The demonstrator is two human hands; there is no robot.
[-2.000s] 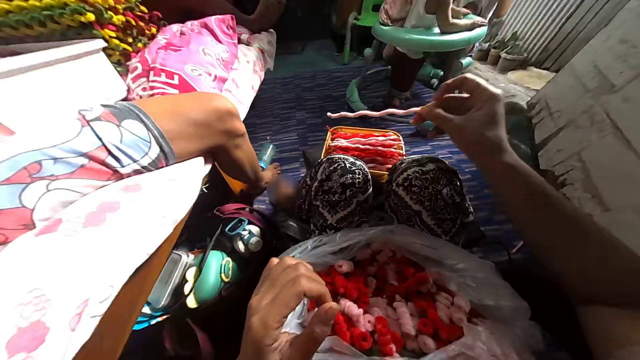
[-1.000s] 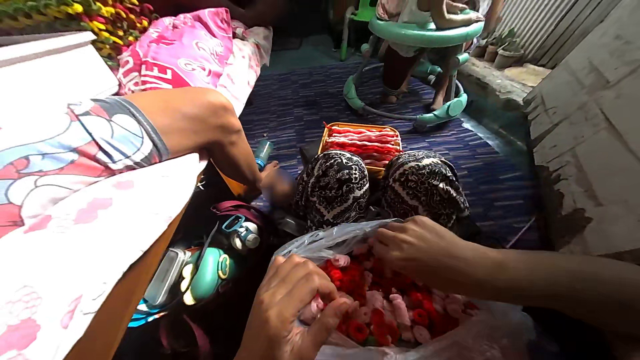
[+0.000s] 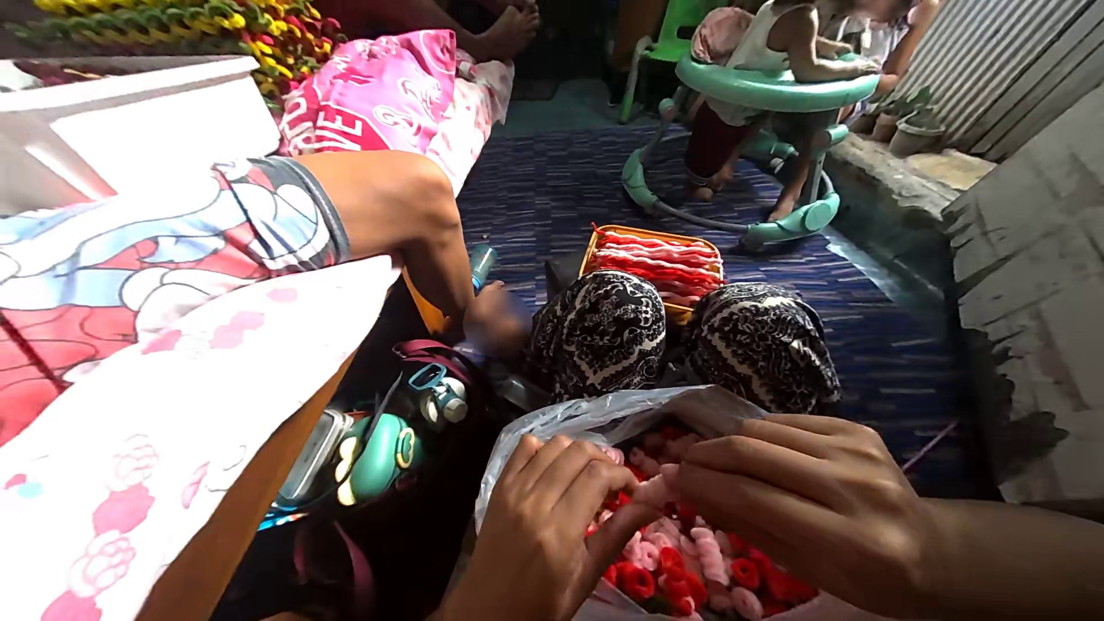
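Note:
A pale pink fuzzy coil [image 3: 657, 488] is pinched between the fingertips of my left hand [image 3: 561, 517] and my right hand [image 3: 802, 492]. Both hands are over a clear plastic bag [image 3: 535, 431], which holds many red and pink fuzzy coils [image 3: 709, 552]. Beyond the bag are my two knees in black and white patterned cloth [image 3: 608, 336]. Just past them stands an orange-rimmed basket [image 3: 718, 252] with red and pink wavy fuzzy strands [image 3: 655, 263] lying across it.
At left, another person's leg [image 3: 397, 198] rests on a cloth-covered bench [image 3: 198, 405]. Below it lies an open dark bag with a green container [image 3: 384, 457]. A child stands in a green baby walker [image 3: 776, 86] ahead. A rough wall [image 3: 1044, 285] runs along the right.
Two seconds ago my right hand was raised near the walker with a pale strand; it then came down to the bag. Now it meets my left hand at the pink coil.

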